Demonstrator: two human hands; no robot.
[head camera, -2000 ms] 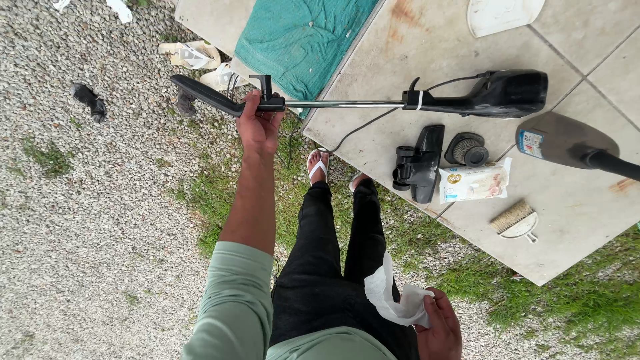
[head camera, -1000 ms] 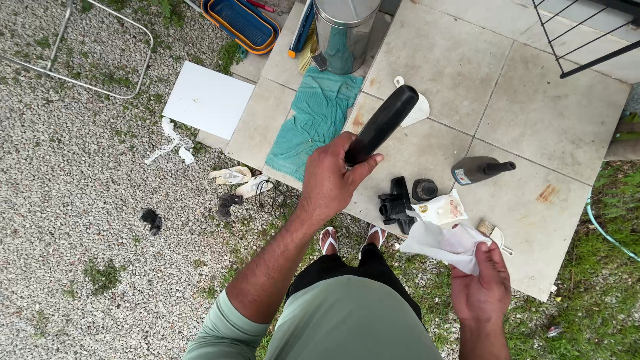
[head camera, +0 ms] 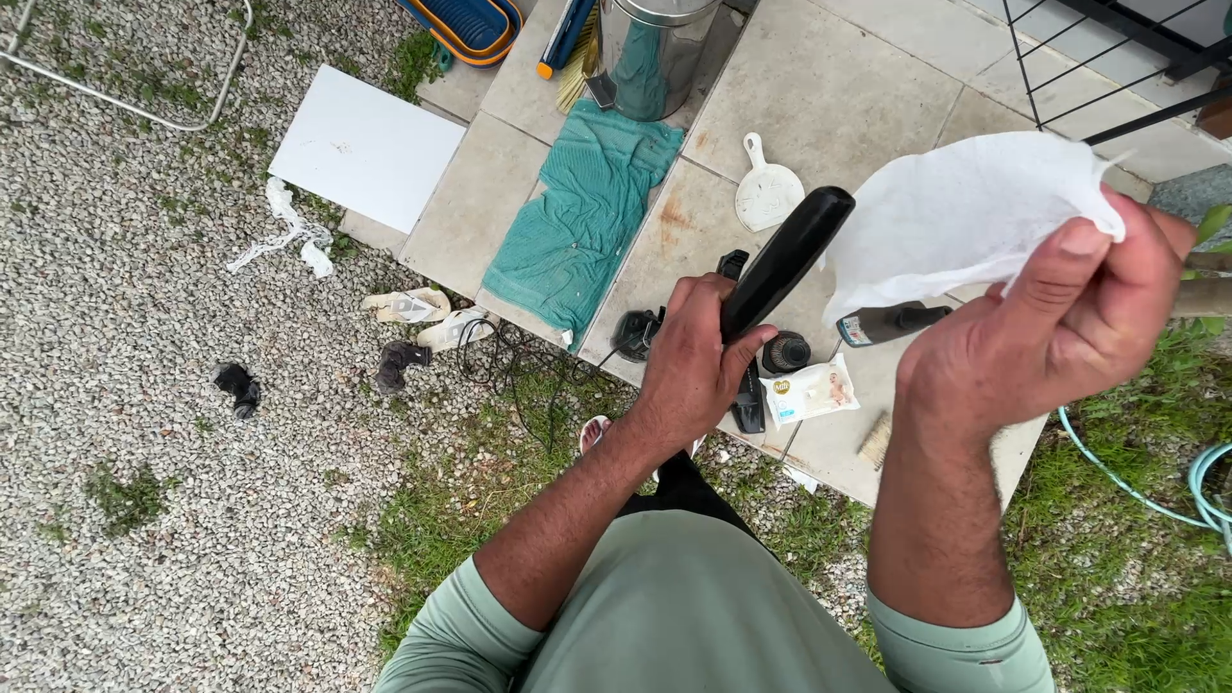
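My left hand [head camera: 698, 361] grips the black handle [head camera: 787, 262] of a stick vacuum cleaner, whose end points up toward the camera; the hand and handle hide most of its tube. Raised at the right, my right hand [head camera: 1049, 308] pinches a white wet wipe [head camera: 953, 217] by one edge, and the wipe spreads out leftward. Below, on the tiles, lie a pack of wipes [head camera: 810, 391], a round black filter part [head camera: 786, 352], a black floor nozzle [head camera: 749, 409] and a dark grey container [head camera: 890, 324] partly behind the wipe.
A teal towel [head camera: 587, 217] lies beside a metal bin [head camera: 654, 58]. A white dustpan [head camera: 769, 195] and a brush [head camera: 876, 440] rest on the paving. Black cable [head camera: 525, 380] loops by the tile edge, near flip-flops [head camera: 409, 305]. A white board [head camera: 366, 146] lies left; a hose [head camera: 1136, 486] right.
My right hand has risen and moved right with the wipe, which is now spread out. The vacuum cleaner, earlier held lengthwise across the view, now has its handle end toward the camera.
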